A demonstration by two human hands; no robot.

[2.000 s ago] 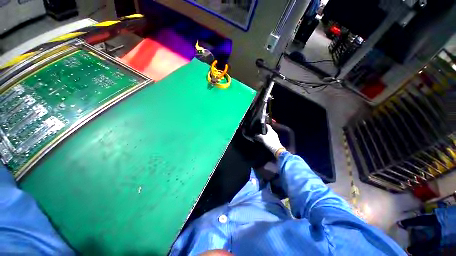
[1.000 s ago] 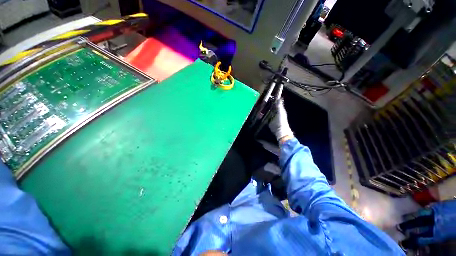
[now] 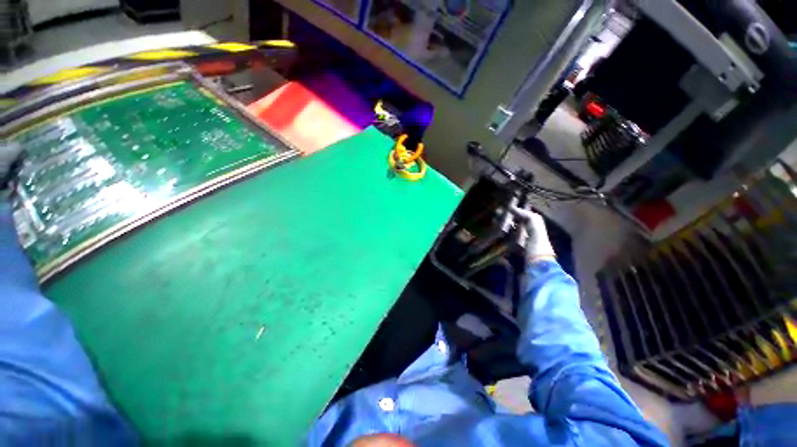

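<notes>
My right hand [image 3: 533, 234], in a white-grey glove, is closed around a dark bar [image 3: 500, 248] with a cable, low beyond the mat's right edge. The bar is blurred and its far part is hard to make out. A grey patch at the left picture edge looks like my gloved left hand [image 3: 9, 161], beside the framed board; it is cut off and its fingers cannot be read. The green circuit board [image 3: 166, 131] lies in its metal frame [image 3: 175, 199], left of the green work mat [image 3: 236, 253].
Yellow-orange cutters [image 3: 407, 163] lie at the mat's far right corner. Dark bits and one pale sliver [image 3: 260, 332] are on the mat. A red surface [image 3: 301, 113] and a yellow-black rail [image 3: 175, 54] are beyond. A dark slotted rack [image 3: 690, 306] stands at right; a blue sleeve [image 3: 769, 426] shows lower right.
My right hand and the dark bar have moved right, away from the mat, and the bar is tilted differently. A grey glove-like patch now shows at the left edge. The view has shifted slightly.
</notes>
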